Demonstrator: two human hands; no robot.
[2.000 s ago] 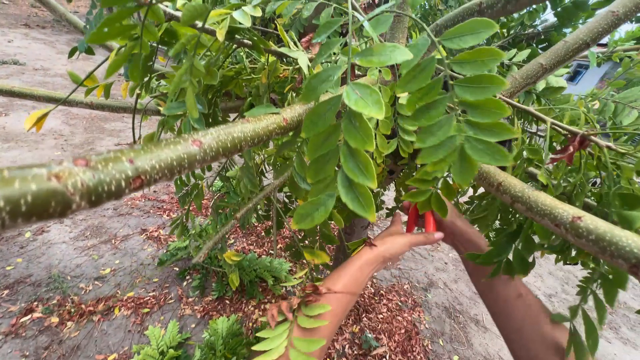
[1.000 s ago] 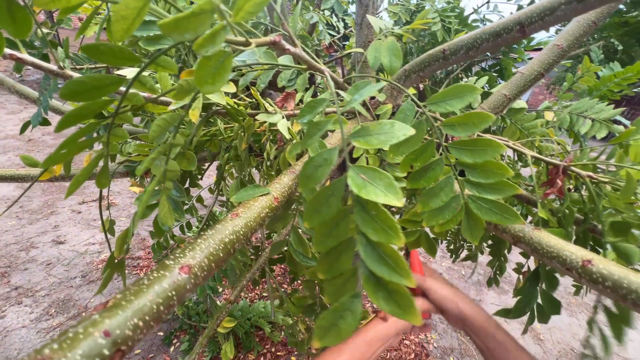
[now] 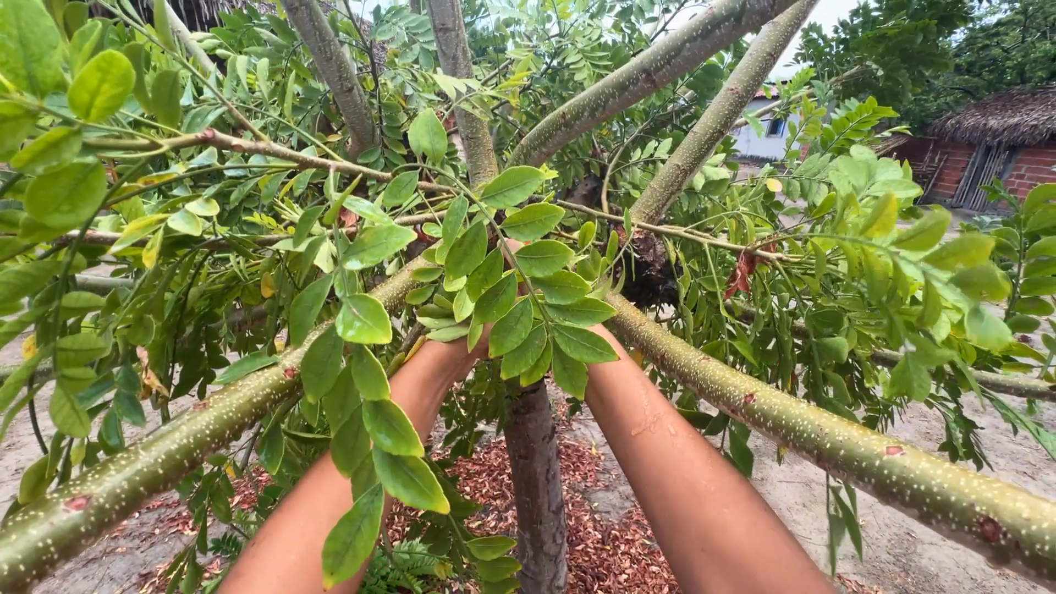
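Both arms reach forward into the tree's crown. My left hand (image 3: 452,350) shows only at its heel and wrist, left of the trunk (image 3: 536,478); leaflets cover its fingers. From the right comes my right forearm (image 3: 660,445), whose hand is behind the hanging compound leaf (image 3: 540,289). A little skin shows between the leaflets, but which hand it belongs to is unclear. The fingers, and anything in them, are hidden. Thick speckled green branches run outward beside the arms, one at the left (image 3: 190,437) and one at the right (image 3: 792,404).
Upright branches (image 3: 470,99) rise behind the hands, with a dark rough knot (image 3: 652,264) to their right. A thin twig (image 3: 289,153) crosses in front. Dry reddish leaf litter (image 3: 610,536) lies around the trunk's base. A brick hut with a thatched roof (image 3: 1002,115) stands at far right.
The red-handled tool seen at my hands in both earlier frames is out of sight now. My hands have gone deeper behind the leaves. The view has moved and tilted up.
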